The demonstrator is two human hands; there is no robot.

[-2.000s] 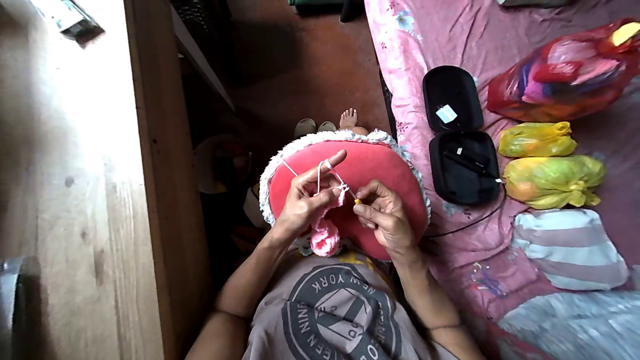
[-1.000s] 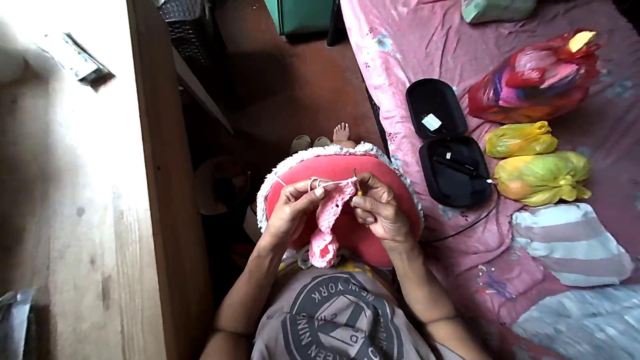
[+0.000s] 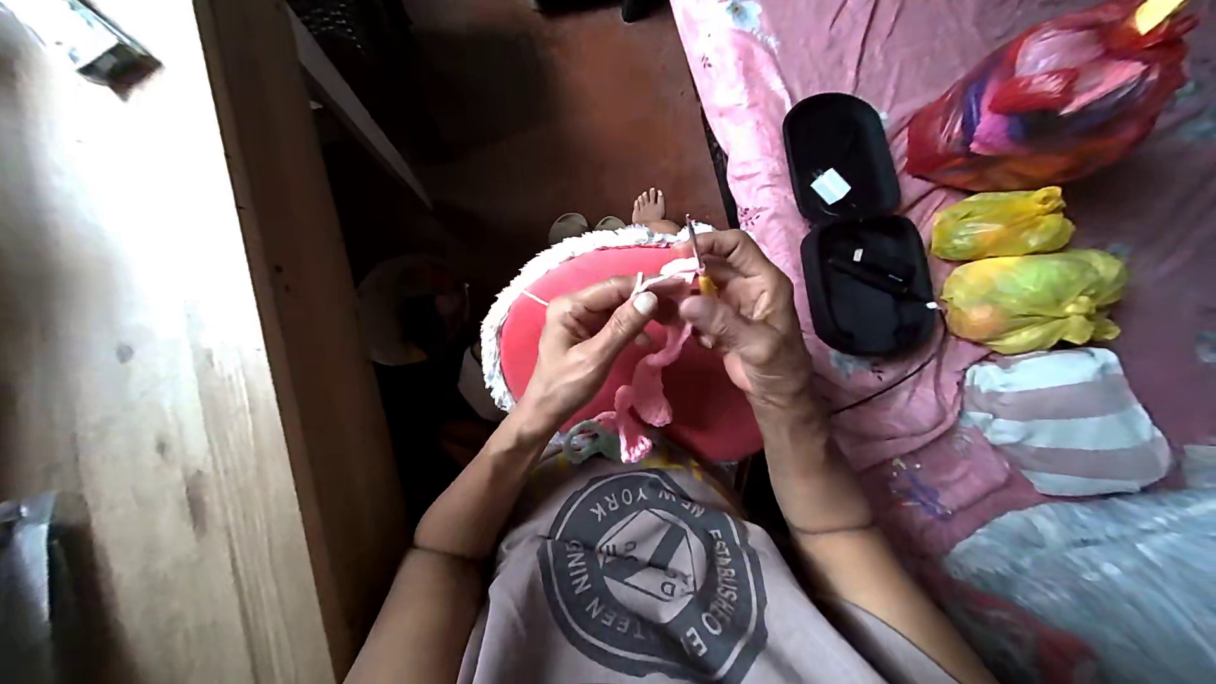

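My left hand [image 3: 598, 332] pinches the edge of a pink crocheted strip [image 3: 651, 389] between thumb and fingers. Close beside it, my right hand [image 3: 746, 313] grips a crochet hook [image 3: 693, 247] with a yellow handle, its metal end pointing up, and touches the top of the work. The strip hangs down from both hands and curls at its lower end. Under the hands lies a red cushion [image 3: 541, 332] with a fluffy white edge. A strand of pale yarn [image 3: 535, 297] crosses the cushion left of my left hand.
A wooden table [image 3: 275, 408] stands at left. On the pink-sheeted bed at right lie an open black case [image 3: 869, 328], a red plastic bag [image 3: 1035, 114], two yellow bags [image 3: 1002, 223] and a striped cloth [image 3: 1064, 423]. Slippers [image 3: 568, 228] and a bare foot [image 3: 650, 205] show beyond the cushion.
My left index finger, raised two seconds ago, is now bent down at the work. The crocheted strip hangs lower and more twisted than one second ago.
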